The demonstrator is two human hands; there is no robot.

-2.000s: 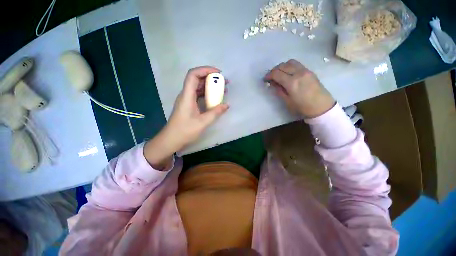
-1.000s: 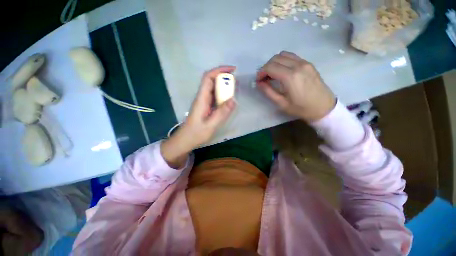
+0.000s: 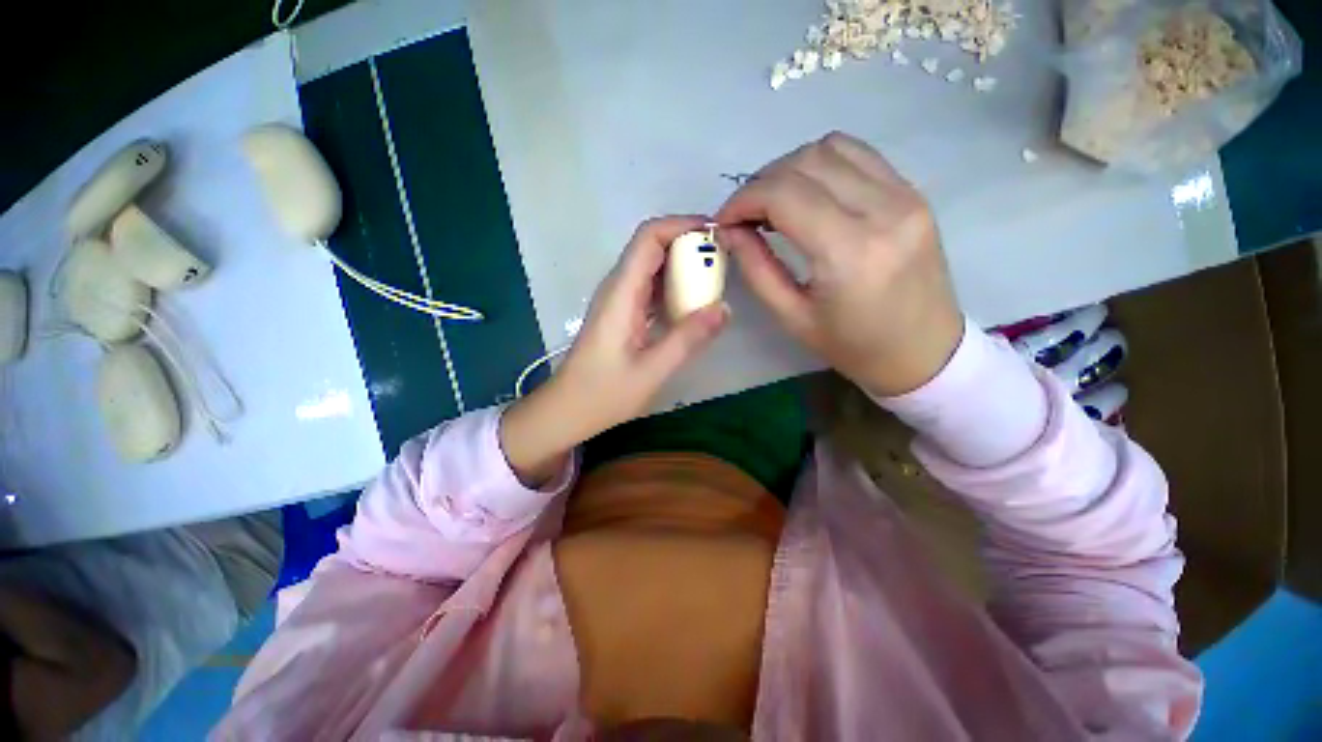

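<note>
My left hand holds a cream oval handheld unit between thumb and fingers, its end with two dark openings facing up. A white cord loop shows beside my left wrist. My right hand has its thumb and index fingertips pinched together at the upper right edge of the unit's end. A tiny pale piece shows at these fingertips, beside the openings; its shape is too small to tell.
A pile of cream chips lies at the far side, with a clear bag of chips to its right. Several cream units with cords lie at left. A brown carton with glossy white items is at right. A person's arm shows lower left.
My right hand has moved left to the unit, and its fingertips now meet the unit's end. My left hand still holds the unit. The whole view has shifted.
</note>
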